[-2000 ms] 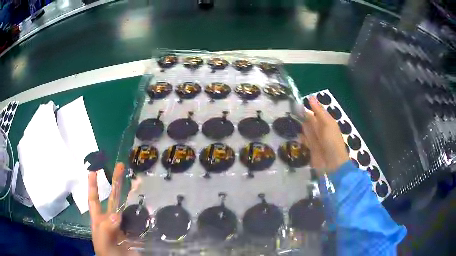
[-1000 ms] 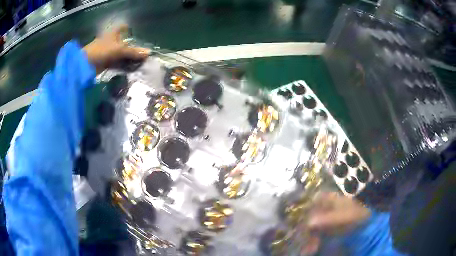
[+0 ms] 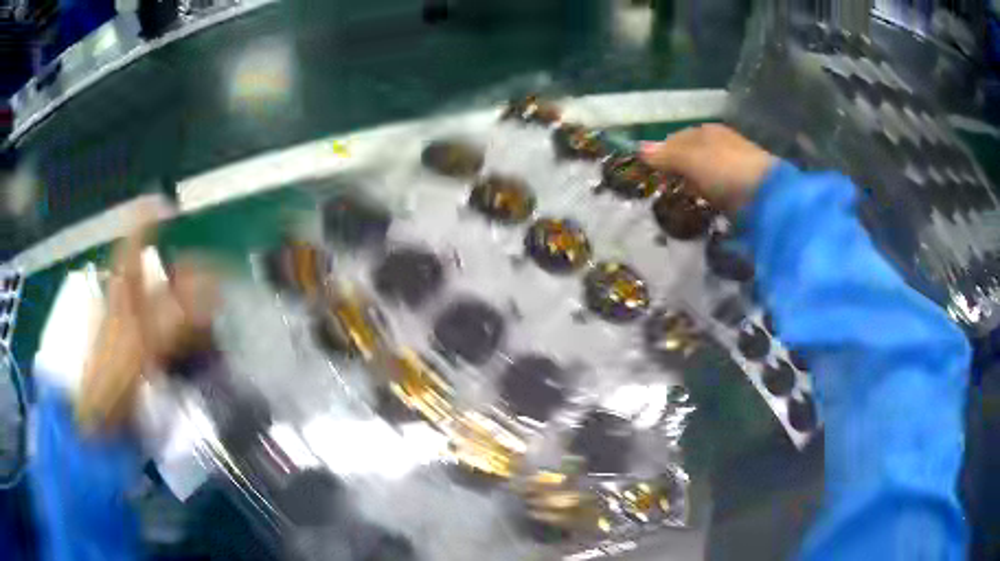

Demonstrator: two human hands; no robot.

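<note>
A clear blister tray (image 3: 499,258) lies aslant in front of me, blurred by motion. Its rows alternate between round modules with gold-orange circuits (image 3: 557,243) and plain black discs (image 3: 468,329). My right hand (image 3: 707,164) grips the tray's back right edge, fingertips beside a gold module. My left hand (image 3: 143,329) is strongly blurred at the tray's left side; whether its fingers hold the edge cannot be told. A white sticker sheet with black discs (image 3: 781,378) lies at the right, partly hidden by the tray and my right sleeve.
A tall stack of clear ridged trays (image 3: 877,142) stands at the right. White backing paper (image 3: 68,318) lies at the left, partly behind my left hand. A pale rail (image 3: 274,170) and the dark green conveyor belt (image 3: 362,82) run across the back.
The tray has turned so its rows slant the other way. My left hand has come down from the back edge to the left side. My right hand has moved from the front right to the back right edge.
</note>
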